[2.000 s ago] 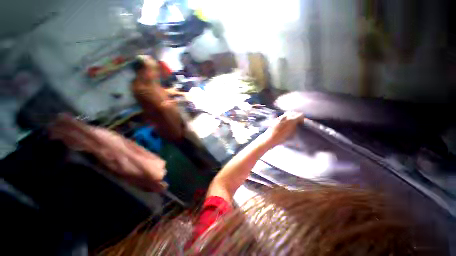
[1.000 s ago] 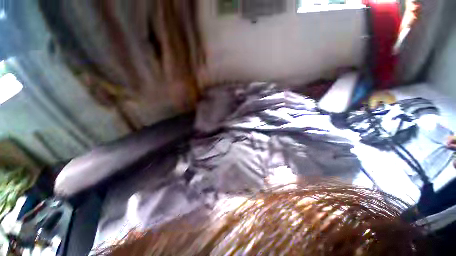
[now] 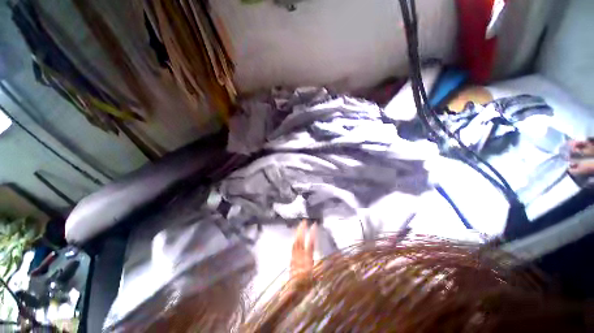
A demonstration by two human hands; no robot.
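Note:
A large crumpled heap of grey garment pieces (image 3: pixel 339 156) lies across the back and middle of the table. Flatter grey pieces (image 3: pixel 202 266) lie at the near left. My left hand (image 3: pixel 303 250) shows only as a few straight fingers at the cloth's near edge, low in the middle; hair covers the rest, and whether it grips cloth cannot be told. My right hand is not in view. No iron shows.
A long padded roll (image 3: pixel 124 201) runs along the left back. Dark cables (image 3: pixel 417 71) hang down across the right side. A person's hand (image 3: pixel 579 159) is at the right edge beside dark-patterned cloth (image 3: pixel 524 104). Cloth strips (image 3: pixel 189 45) hang on the wall.
The view has swung right from the workshop to the heap, then tilted slightly. The red-sleeved arm seen first is gone from view. My left fingers have appeared low in the middle, and dark cables now show.

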